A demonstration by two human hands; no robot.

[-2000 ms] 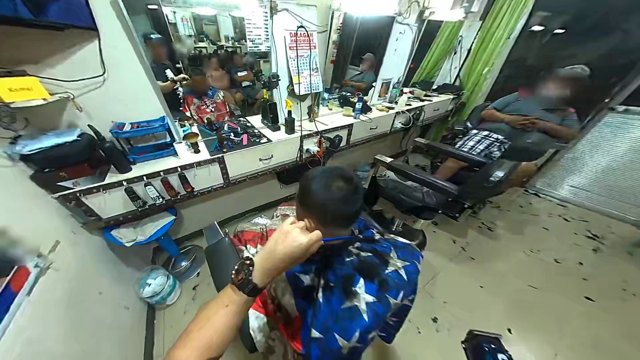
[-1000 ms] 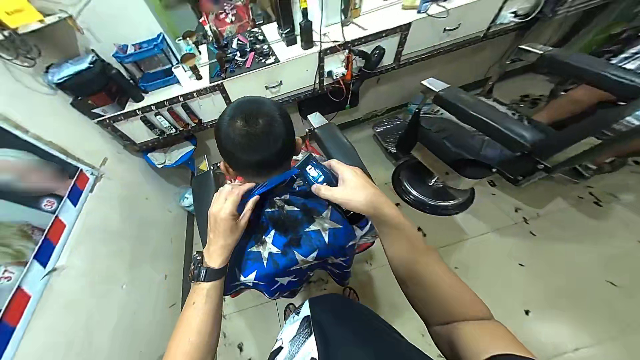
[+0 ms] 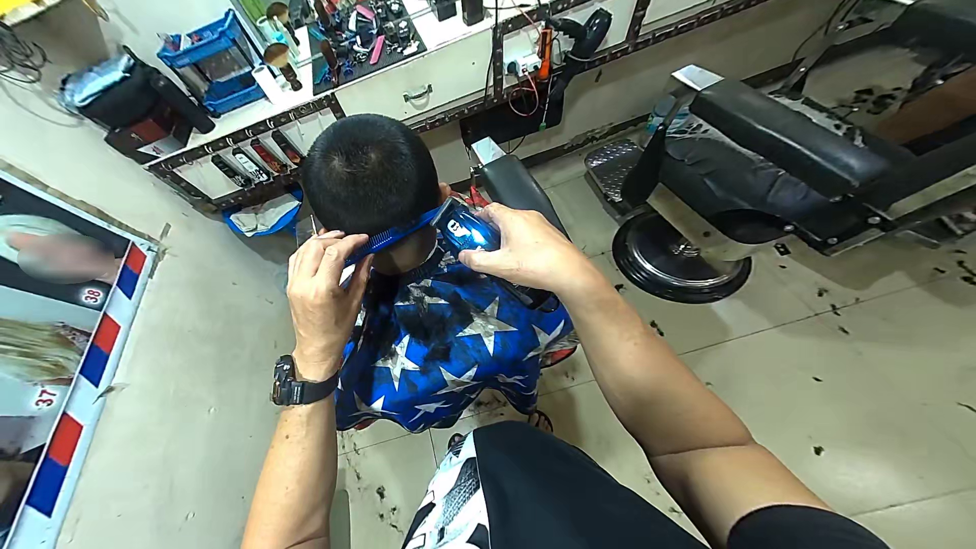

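Observation:
A seated person's head with short dark hair (image 3: pixel 371 171) is seen from behind and above. My left hand (image 3: pixel 326 286), with a watch on the wrist, grips a blue comb (image 3: pixel 396 235) laid across the lower back of the hair. A thin pointed item, too small to name, sticks up from its fingers. My right hand (image 3: pixel 522 248) is closed around a blue hair clipper (image 3: pixel 469 230), its head at the comb's right end. Cut hair lies on the blue barber cape with white stars (image 3: pixel 427 343) over the person's shoulders.
Ahead runs a white counter (image 3: pixel 415 97) with clippers, a blue rack (image 3: pixel 210 57) and a hanging hair dryer (image 3: pixel 591 34). A black barber chair (image 3: pixel 793 137) stands at right, with cut hair scattered on the tiled floor (image 3: pixel 823 381). A framed poster (image 3: pixel 76 366) hangs at left.
The comb has come from the cape's collar area up onto the hair, and the clipper is now plainly seen beside it. Two seconds ago only my left hand showed, near the neck.

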